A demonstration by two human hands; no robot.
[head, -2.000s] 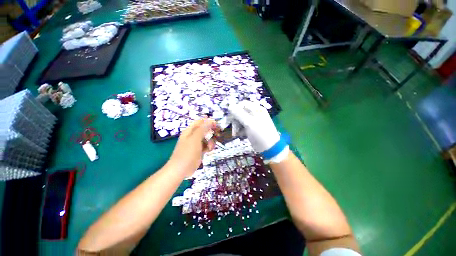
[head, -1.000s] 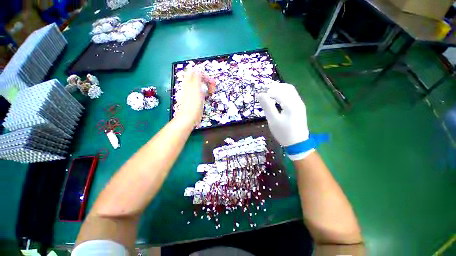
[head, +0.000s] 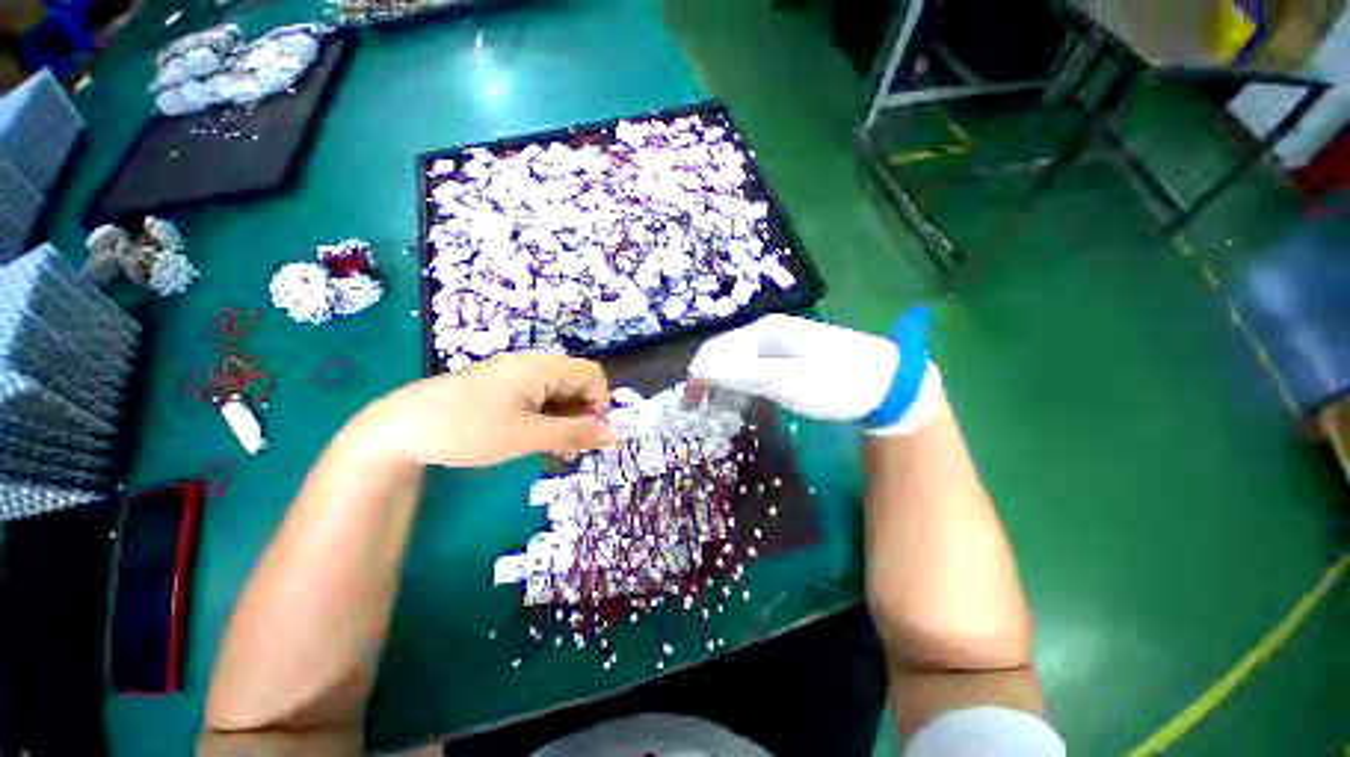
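Observation:
A pile of white wired board strips [head: 637, 496] lies nearest me, with dark red wires and tiny white plugs trailing toward the table edge. My bare left hand [head: 511, 411] is at the pile's upper left end, thumb and fingers curled close to the top strip. My right hand [head: 800, 370], in a white glove with a blue wristband [head: 909, 367], has its fingertips at the top strip's upper right end. Blur and overlap hide whether either hand grips it. Beyond lies a black tray [head: 428, 281] full of small white wired boards [head: 592, 222].
A dark brown mat [head: 785, 496] shows beside the strips. On the left are round white bundles [head: 304, 292], loose red wires [head: 230, 370], a red-edged black phone [head: 154, 589] and stacked ridged grey trays [head: 59, 385]. A second black tray [head: 207, 163] holds large white bundles. A metal table [head: 1170, 67] stands right.
My left hand has come back from over the full tray to the strip pile. My right hand has moved left and lower, to the top strip's right end. The camera view has shifted.

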